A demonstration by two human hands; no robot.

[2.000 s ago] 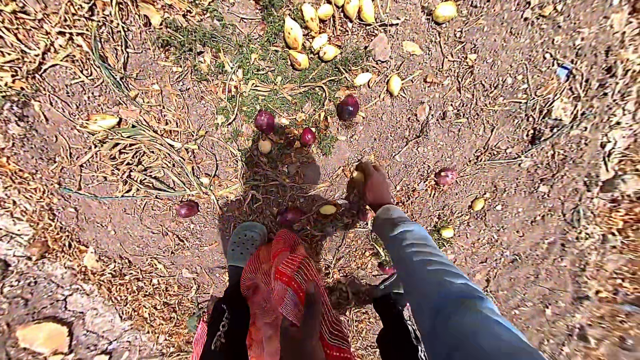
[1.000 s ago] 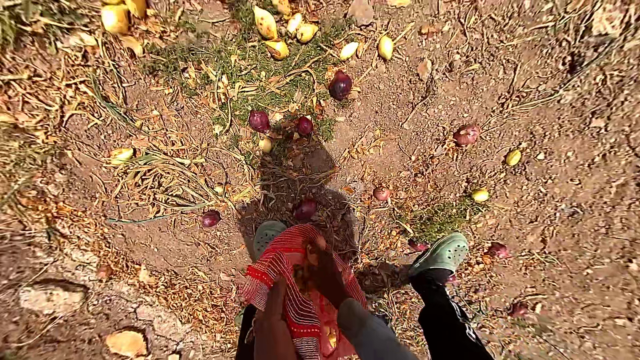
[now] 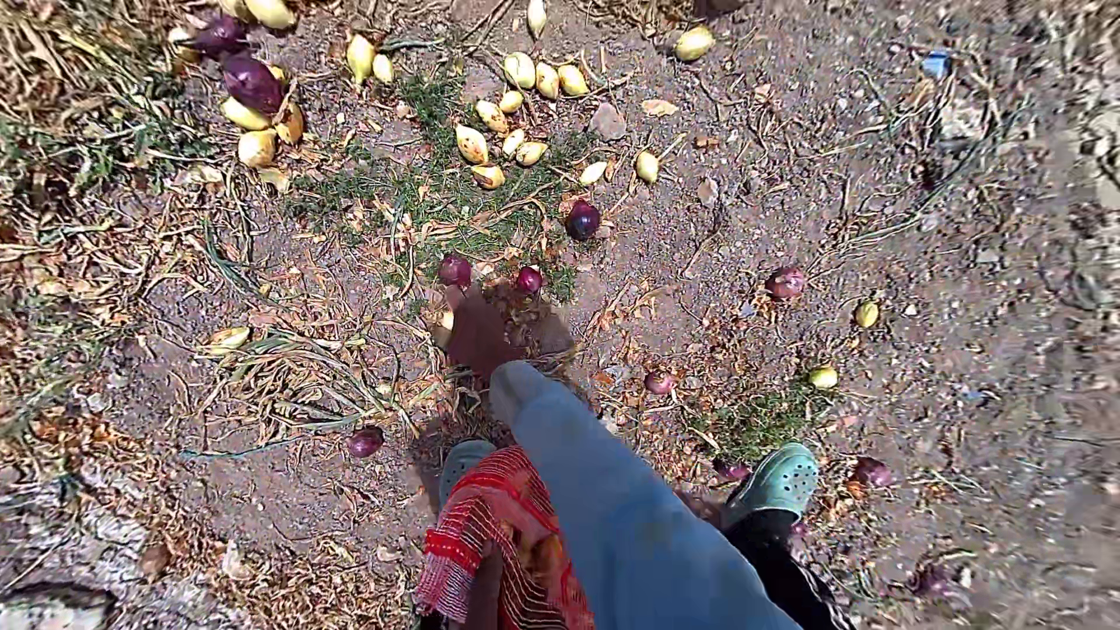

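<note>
My right hand, blurred at the end of a blue-grey sleeve, reaches down to the ground just below a purple onion and a smaller red onion. Its fingertips are by a pale yellow bulb, and whether they grip it cannot be made out. Red striped cloth hangs between my legs, bunched, with something yellowish in its fold. Part of my left forearm shows at the bottom against the cloth; the left hand itself is hidden by cloth and sleeve.
Several yellow onions lie on the weeds above. A pile of purple and yellow onions is at upper left. Dry onion tops cover the ground at left. Green clogs are on my feet; loose onions lie at right.
My right hand was out to the right near the ground, then at the cloth, and is now down on the ground ahead. The yellowish bulb near the red onions lay uncovered before.
</note>
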